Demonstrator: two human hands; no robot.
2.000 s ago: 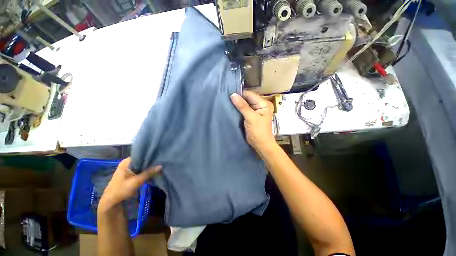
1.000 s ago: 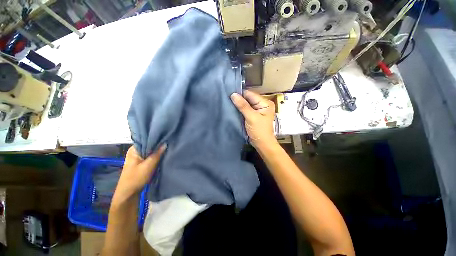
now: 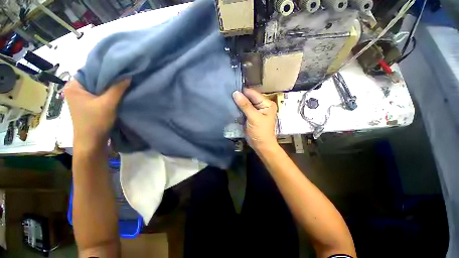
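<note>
A blue-grey garment panel (image 3: 176,85) lies over the table on the left of the overlock machine (image 3: 312,50), its right edge along the presser foot area (image 3: 235,63). White cloth (image 3: 146,181) hangs from its lower edge over the table's front. My left hand (image 3: 98,108) grips the panel's left side, slightly blurred. My right hand (image 3: 259,113) pinches the panel's right edge just in front of the machine, thumb on top. The fingertips under the cloth are partly hidden.
Dark snips (image 3: 345,93) and loose threads lie on the white table (image 3: 372,108) at right. A blue basket (image 3: 130,228) stands below at left, partly hidden by my left arm. Another machine head (image 3: 22,90) is at far left. A cardboard box (image 3: 146,245) is on the floor.
My left hand has moved up and to the left, spreading the panel leftward. The panel's lower edge has risen, and the white cloth hangs further left. My right hand stays in about the same place.
</note>
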